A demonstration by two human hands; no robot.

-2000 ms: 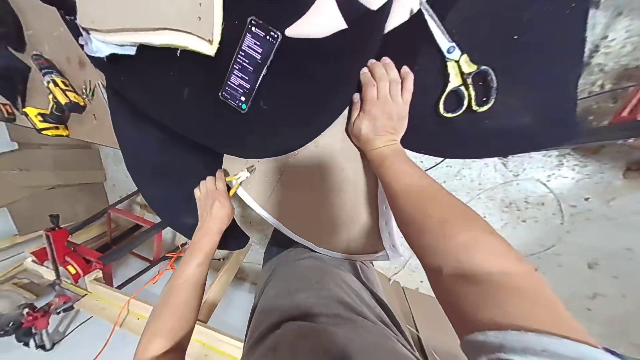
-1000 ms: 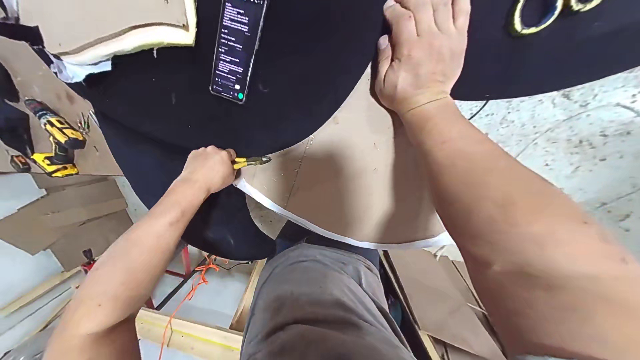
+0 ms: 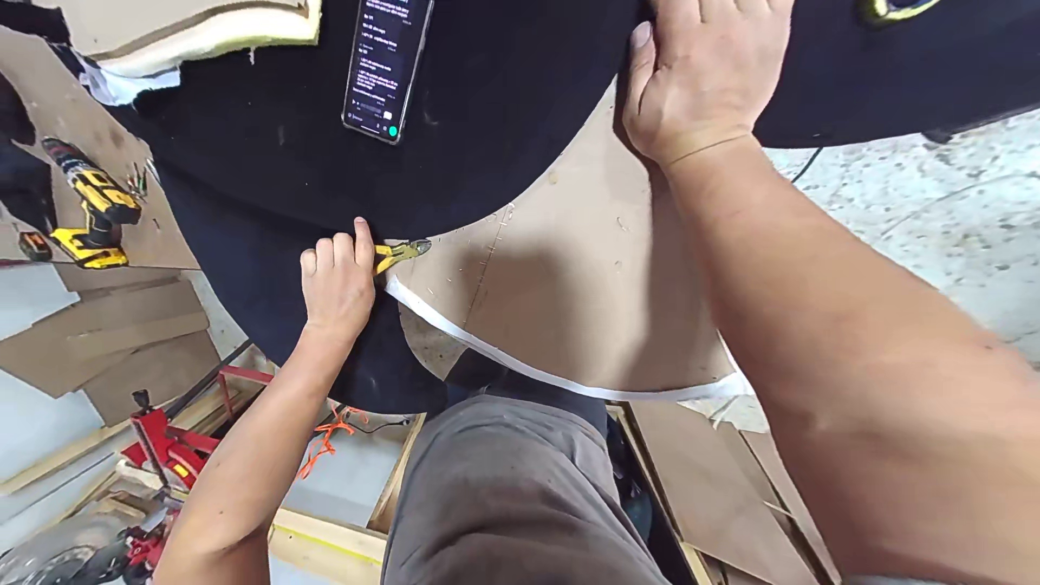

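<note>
My left hand [image 3: 341,272] is closed around a pair of yellow-handled cutting pliers [image 3: 402,253], whose jaws point right over a brown board [image 3: 561,284]. Small staples dot the board near the jaws, and a white strip [image 3: 504,353] runs along its lower edge. Black fabric [image 3: 284,154] covers the surface above and to the left. My right hand [image 3: 707,81] presses flat near the upper right edge of the board, its fingertips cut off by the frame. A phone [image 3: 386,69] with a lit screen lies on the black fabric.
A yellow cordless drill [image 3: 97,207] lies at the far left. Foam-edged padding [image 3: 244,36] sits at the upper left, and a scissors handle [image 3: 898,10] shows at the upper right. Below are a red metal tool [image 3: 162,443], lumber [image 3: 325,544] and an orange cord [image 3: 325,443].
Since the first frame, the view has shifted closer. The pliers' jaws have turned from pointing up and right to pointing mostly right. My right hand stays pressed down.
</note>
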